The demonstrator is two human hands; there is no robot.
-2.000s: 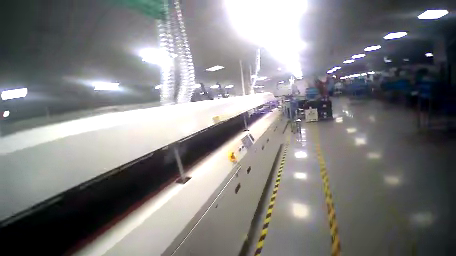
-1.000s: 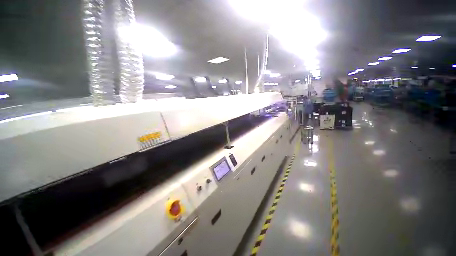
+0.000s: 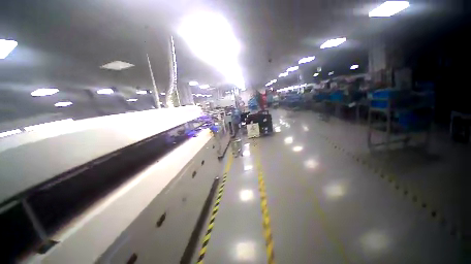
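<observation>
Neither my left hand nor my right hand is in the picture. Nearest in front of me, on the left, is a long white machine [image 3: 139,201] with a raised white hood [image 3: 82,147]. A dark opening runs between the hood and the machine's front ledge. A metal strut [image 3: 33,221] stands in the opening at the lower left. A violet-blue glow [image 3: 193,133] shows at the machine's far end. The inside of the opening is too dark to make out.
A grey floor with yellow-black tape lines [image 3: 263,201] runs ahead on the right. Black boxes [image 3: 266,124] and a white box [image 3: 253,130] stand at the aisle's far end. A rack with blue bins [image 3: 382,95] stands at the right. A duct rises behind the hood.
The view has moved forward along the machine and turned right. The control panel with its screen and red-yellow button has left the picture. The rack at the right has come into view.
</observation>
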